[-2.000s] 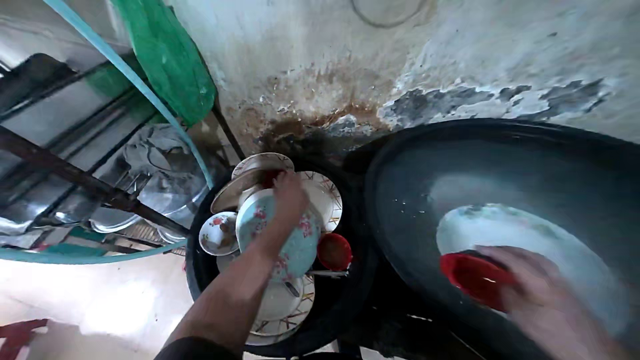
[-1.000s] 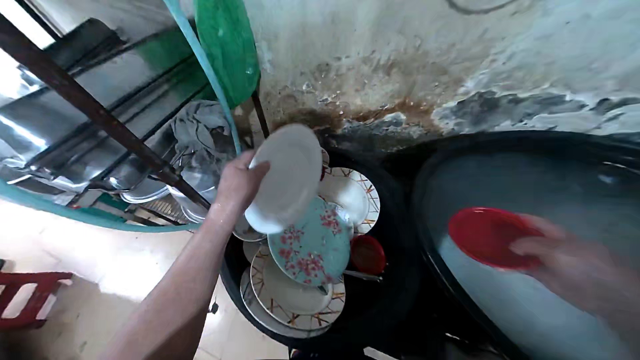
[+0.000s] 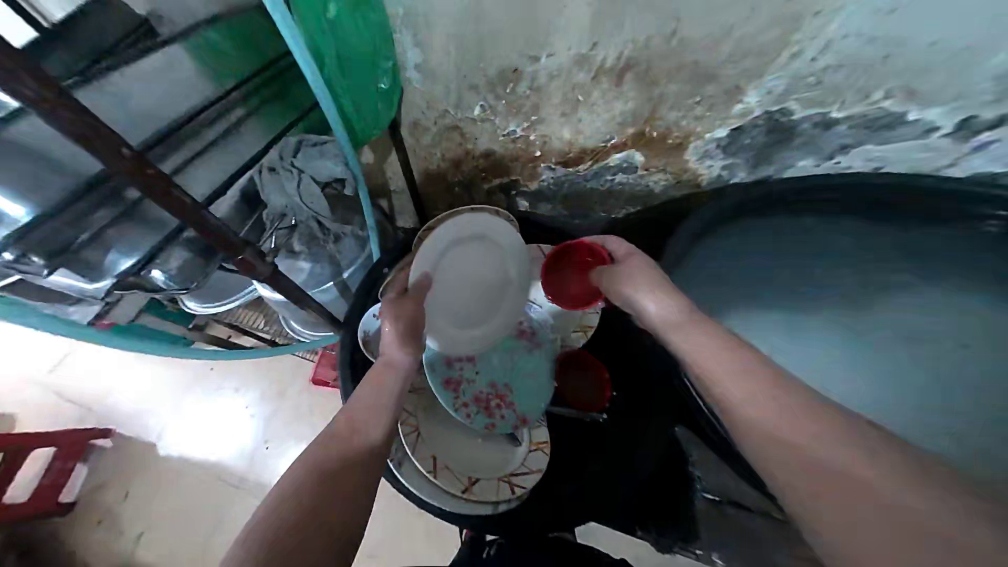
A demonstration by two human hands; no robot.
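My left hand [image 3: 404, 315] grips the left edge of a white oval plate [image 3: 472, 283], held tilted above a black tub [image 3: 366, 276] of dishes. Just right of that plate, my right hand [image 3: 634, 279] holds a small red bowl [image 3: 573, 274] by its rim. Beneath them in the tub lie a pale green floral plate [image 3: 492, 386], larger plates with a brown line pattern [image 3: 472, 487], a small patterned bowl [image 3: 368, 331] at the left and another red bowl [image 3: 583, 382] at the right.
A large dark basin [image 3: 850, 315] of cloudy water stands at the right. On the left, a metal rack [image 3: 142, 169] holds pans, with a grey cloth [image 3: 303, 181] and a light blue hose [image 3: 331, 110] beside it. A red plastic stool [image 3: 55, 472] stands on the floor. Behind is a peeling wall [image 3: 583, 102].
My right hand has brought the red bowl from over the basin to the dish tub. Between the first frame and the second, my left hand lifted the white plate, which it still holds.
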